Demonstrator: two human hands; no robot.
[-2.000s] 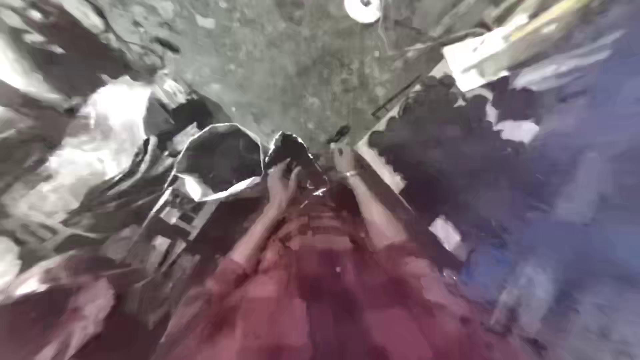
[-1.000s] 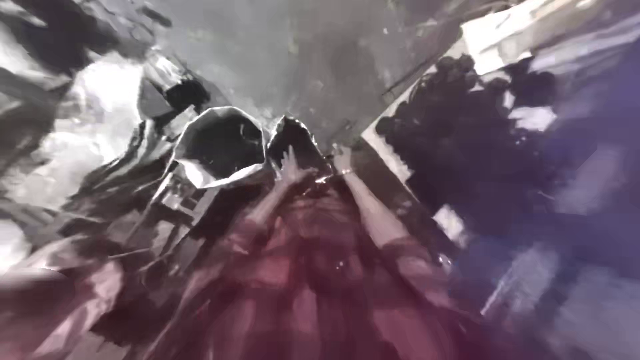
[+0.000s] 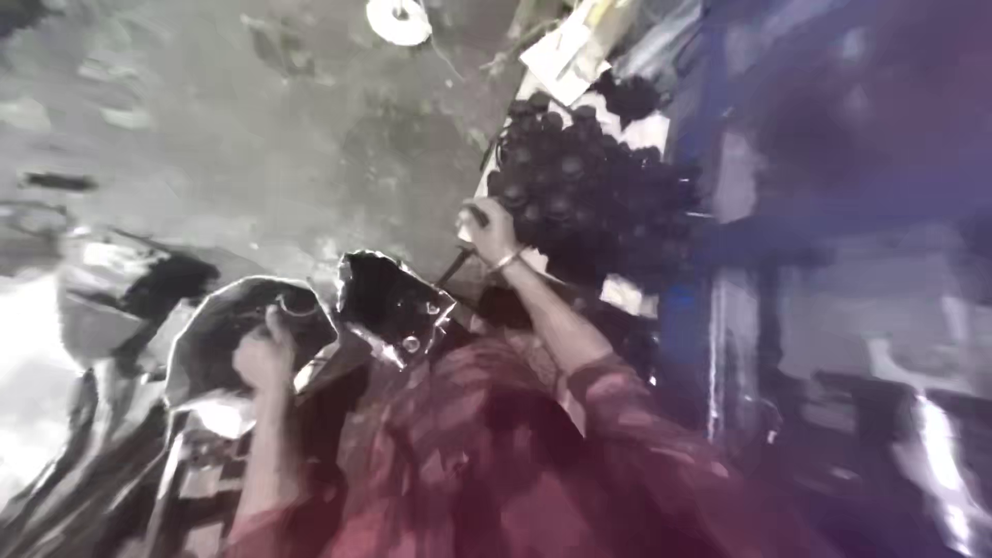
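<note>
My left hand (image 3: 267, 353) is over a dark round surface with a pale rim (image 3: 225, 310), thumb or finger raised near a thin ring-shaped thing (image 3: 297, 304); whether it grips that ring I cannot tell. My right hand (image 3: 487, 229), with a band at the wrist, is closed around the dark handle of a tool (image 3: 456, 266), whose thin shaft points down and left. Between the hands sits a dark block-like thing with bright, ragged edges (image 3: 384, 298) and two small round spots. The picture is blurred, so its kind is unclear.
A heap of dark round objects (image 3: 573, 178) lies right of my right hand. Beyond it are pale sheets or boxes (image 3: 570, 62). A white ring-shaped roll (image 3: 399, 19) lies on the floor ahead. A bulky pale and dark bundle (image 3: 116, 287) is at the left.
My left hand has moved left, from the dark block-like thing to over the round surface. The view has shifted.
</note>
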